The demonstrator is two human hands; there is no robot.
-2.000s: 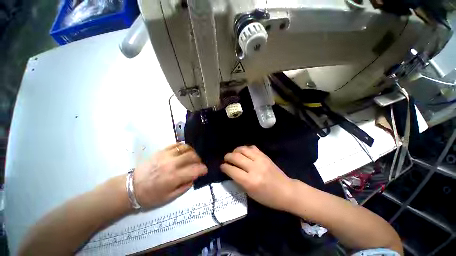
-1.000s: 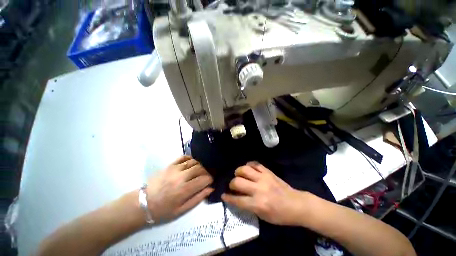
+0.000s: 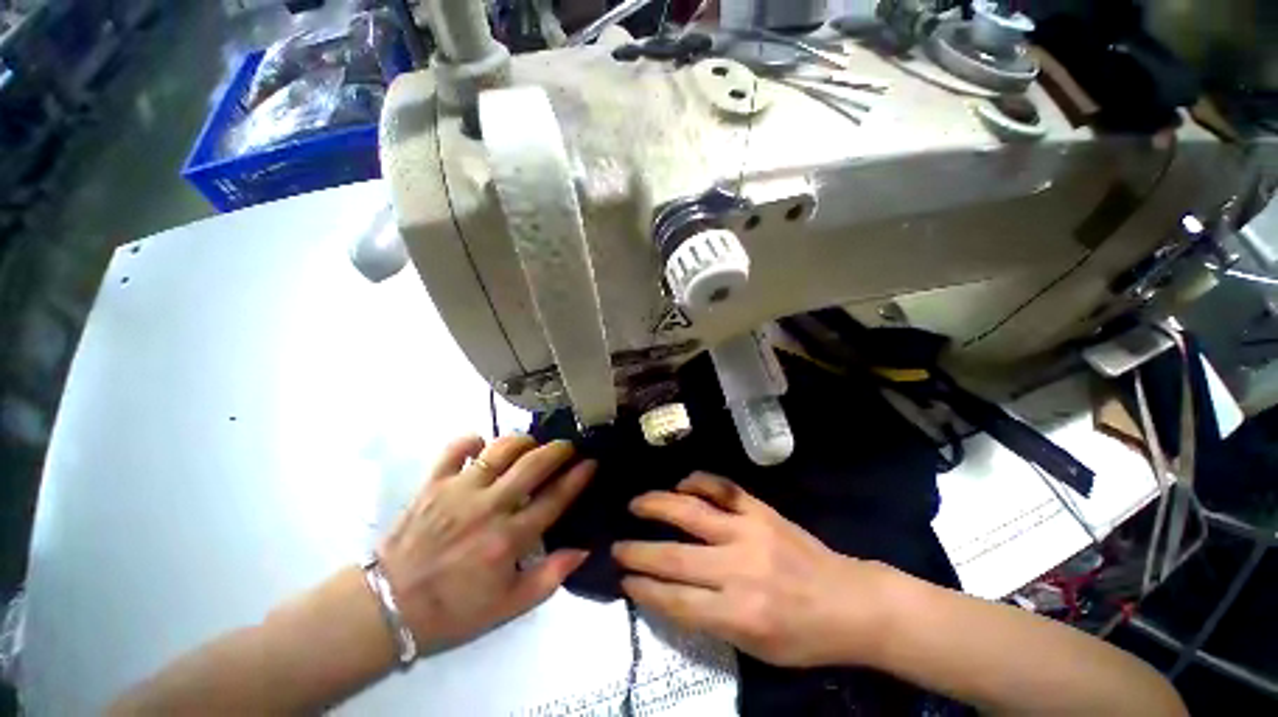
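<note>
A black fabric piece (image 3: pixel 827 469) lies under the head of the cream sewing machine (image 3: pixel 897 189) and hangs over the table's front edge. My left hand (image 3: pixel 484 539) lies flat at its left edge, fingers spread, fingertips on the cloth close to the needle area. My right hand (image 3: pixel 736 567) rests on the cloth with bent fingers, right of my left hand. The needle and presser foot are mostly hidden by the head and cloth. A dark thread (image 3: pixel 632 658) trails from the cloth's near edge over the table.
White table (image 3: pixel 224 462) with a printed scale near its front edge. Blue crate (image 3: pixel 301 175) with plastic bags stands at the back left. Black straps (image 3: pixel 1016 427) lie under the machine arm. Pale tapes (image 3: pixel 1160 462) hang at the right. Tweezer-like metal tools lie on the machine top.
My left hand has moved forward and its fingers have spread toward the needle. My right hand stays on the cloth. The camera view has shifted, showing more of the machine top.
</note>
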